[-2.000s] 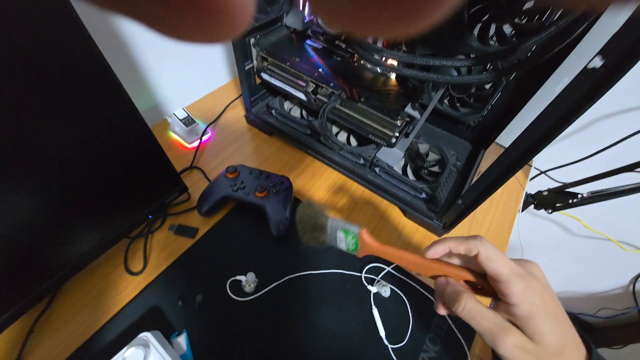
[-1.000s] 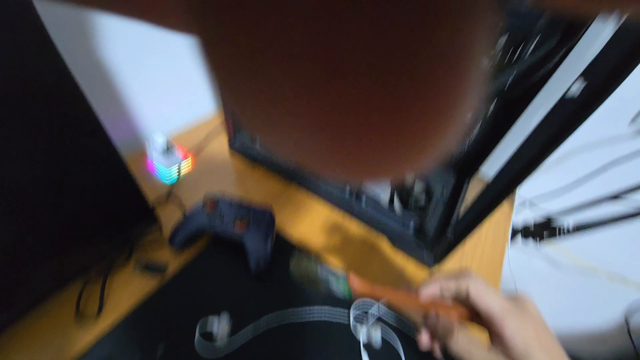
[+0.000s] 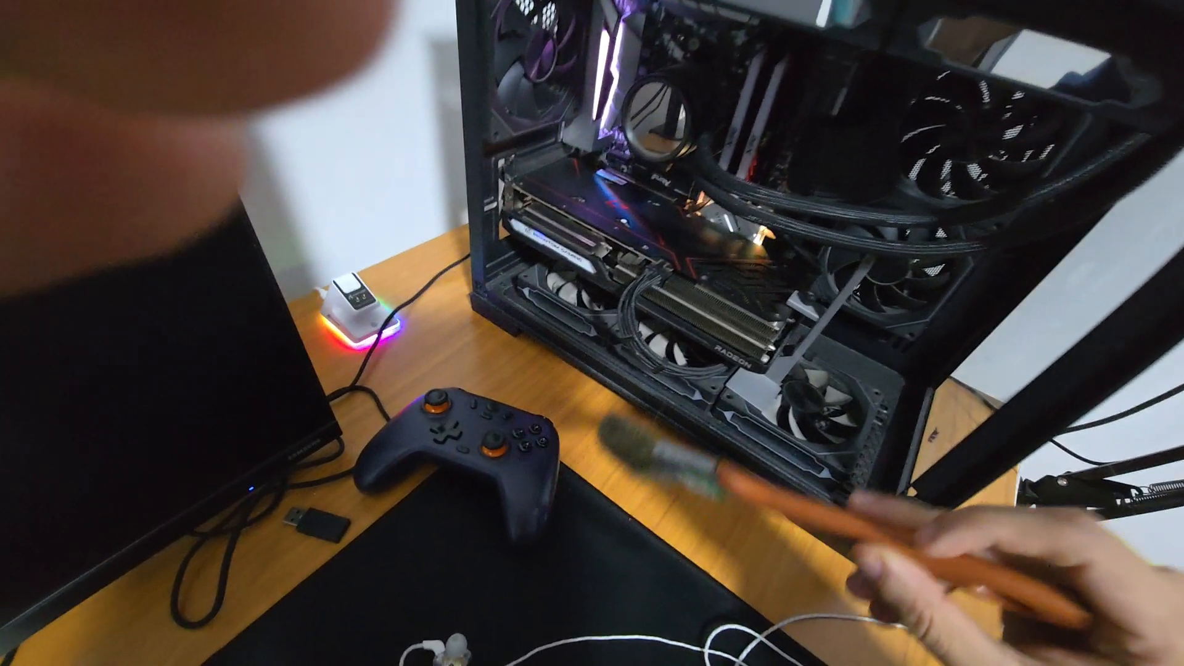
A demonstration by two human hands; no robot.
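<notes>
My right hand (image 3: pixel 1008 573) grips a paintbrush (image 3: pixel 832 523) by its orange handle, at the lower right. Its blurred bristles point left, in front of the open-sided computer case (image 3: pixel 703 407) and near the game controller (image 3: pixel 462 444). Inside the case are a graphics card (image 3: pixel 647 231), several fans, tubes and a round pump head (image 3: pixel 658 116). Large blurred fingers, seemingly of my left hand (image 3: pixel 157 120), cover the upper left close to the camera; whether they hold anything cannot be told.
A dark monitor (image 3: pixel 139 425) stands at the left, with a black cable and a USB stick (image 3: pixel 317 524) beside it. A lit white device (image 3: pixel 356 310) is behind the controller. White earphones (image 3: pixel 601 638) lie across the black mat (image 3: pixel 518 592). A jointed arm (image 3: pixel 1101 490) is at right.
The blurred fingers have moved from the top middle to the upper left, uncovering the case interior. The brush stays in my right hand. The view has shifted up towards the case.
</notes>
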